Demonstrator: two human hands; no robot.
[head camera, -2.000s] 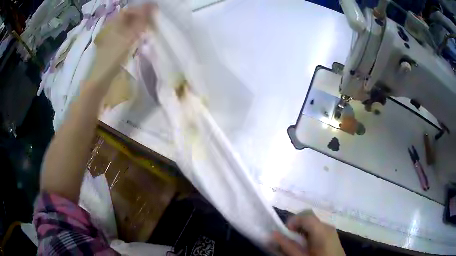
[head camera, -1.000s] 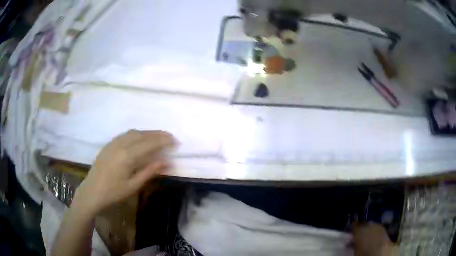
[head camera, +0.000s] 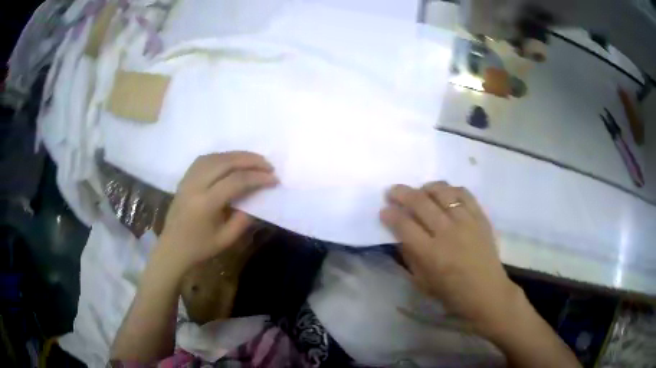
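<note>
A white fabric piece (head camera: 324, 165) lies spread over the table in front of me, its near edge along the table's front edge. My left hand (head camera: 219, 205) rests on its near left part, fingers slightly curled, thumb at the table edge. My right hand (head camera: 446, 244) lies on its near right part, fingers bent over the edge; a ring shows on one finger. Whether the fingers pinch the cloth is hard to tell. More white cloth (head camera: 381, 309) lies over my lap.
The sewing machine head (head camera: 561, 21) and lit needle area stand at the upper right, with an orange-copper block (head camera: 496, 83). Thread snips (head camera: 623, 149) and an awl (head camera: 631, 115) lie at right. A tan piece (head camera: 139, 96) and bundled strips (head camera: 68, 122) are at left.
My right hand has come up from the lap cloth onto the white piece on the table. My left hand stays at the near edge. The piece now reaches the machine bed's left side.
</note>
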